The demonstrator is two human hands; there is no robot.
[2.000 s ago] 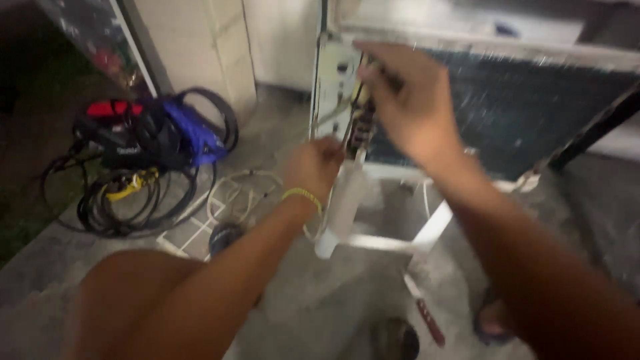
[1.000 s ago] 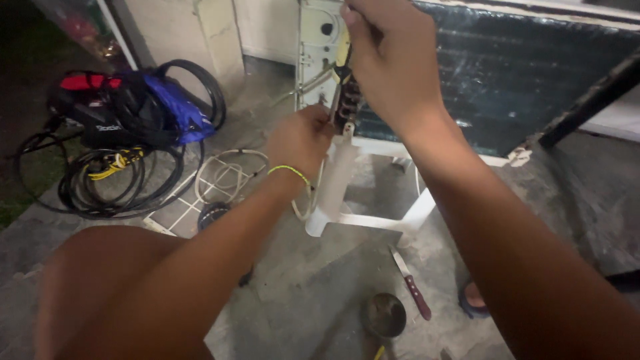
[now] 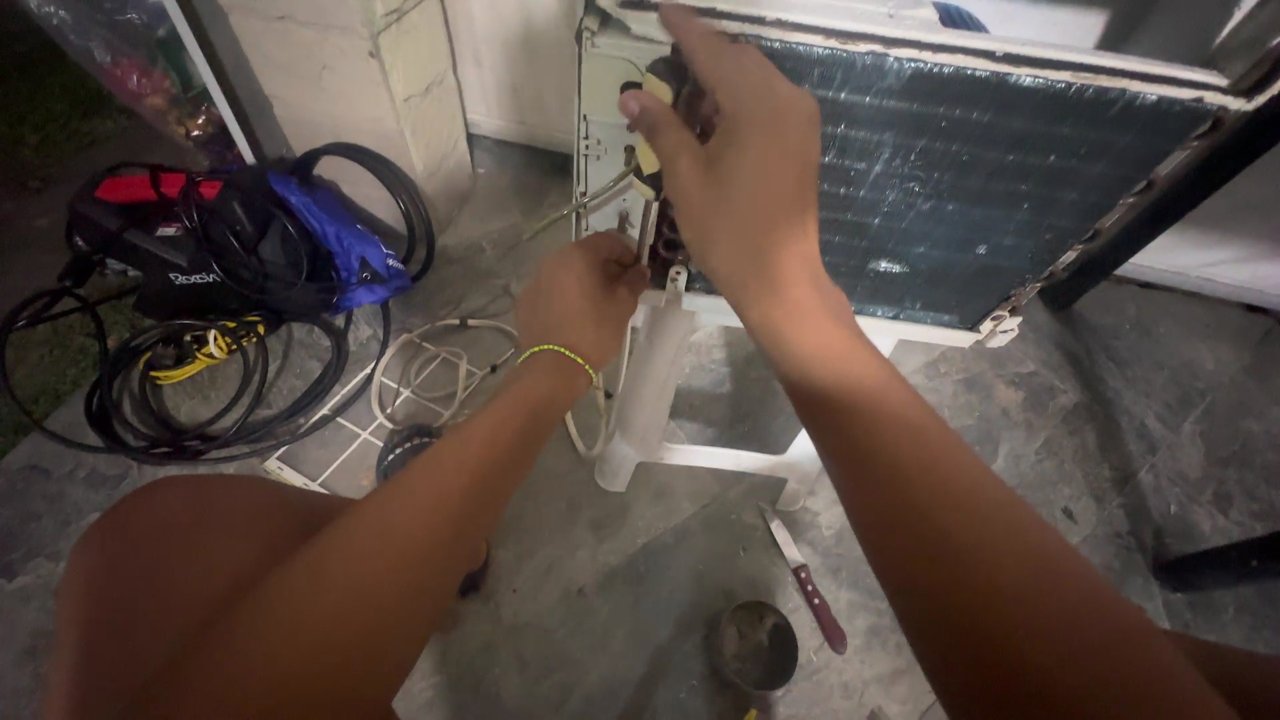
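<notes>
My right hand (image 3: 745, 165) is on the yellow and black handle of a screwdriver (image 3: 655, 125), thumb on its near side and the index finger stretched upward. The metal shaft points down toward my left hand (image 3: 585, 300), whose fingertips pinch around its lower end, beside the metal side plate (image 3: 608, 150) of an air conditioner unit. What the tip touches is hidden by my fingers. To the right spreads the unit's dark finned coil (image 3: 960, 180), framed by a worn white edge. The unit rests on a white plastic stool (image 3: 650, 390).
A knife with a dark red handle (image 3: 820, 608) and a round metal bowl (image 3: 755, 645) are on the floor. At left are a black and red bag (image 3: 170, 240), a blue pouch (image 3: 335, 235), coiled black hose (image 3: 110, 400), a white grille (image 3: 355, 425) and a pale cord (image 3: 430, 375).
Both hands have stayed at the left end of the unit. My right hand's fingers have loosened from their closer grip a second ago, with the index finger now extended.
</notes>
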